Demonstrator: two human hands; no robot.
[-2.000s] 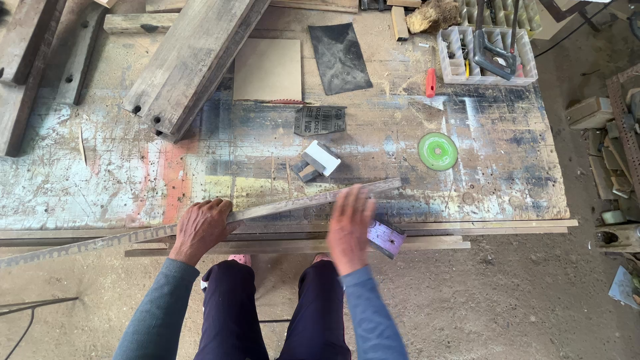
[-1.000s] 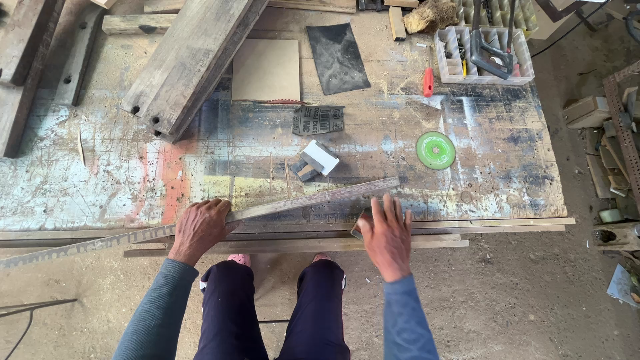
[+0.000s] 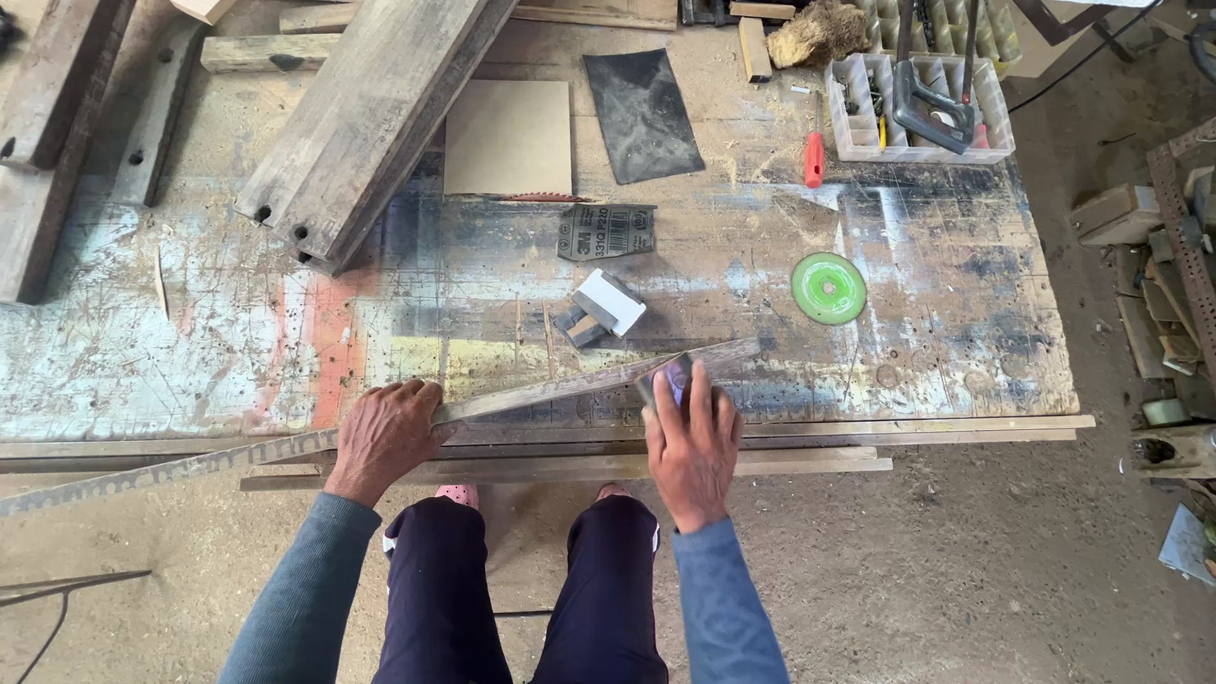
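Note:
A long thin wooden strip (image 3: pixel 541 388) lies aslant over the front edge of the workbench, its left part patterned with dark marks. My left hand (image 3: pixel 388 439) grips it near the middle of its visible length. Against the strip's right part, my right hand (image 3: pixel 695 442) holds a small dark block with a purple face (image 3: pixel 673 376), fingers laid over it. Just beyond the strip sits a grey block with a white piece (image 3: pixel 610 302), and behind that a printed piece of sandpaper (image 3: pixel 606 232). Several thin wooden strips (image 3: pixel 959 429) run along the bench's front edge, beneath my hands.
Heavy wooden beams (image 3: pixel 380 123) cover the back left of the workbench (image 3: pixel 228 380). A flat square board (image 3: pixel 508 138), a black sheet (image 3: pixel 644 114), a green disc (image 3: pixel 828 288) and a red-handled tool (image 3: pixel 813 160) lie farther back. A divided plastic box (image 3: pixel 993 123) holds small parts.
My right hand has moved left and up onto the slanted strip, with the small purple-faced block under its fingers. My left hand has stayed on the strip.

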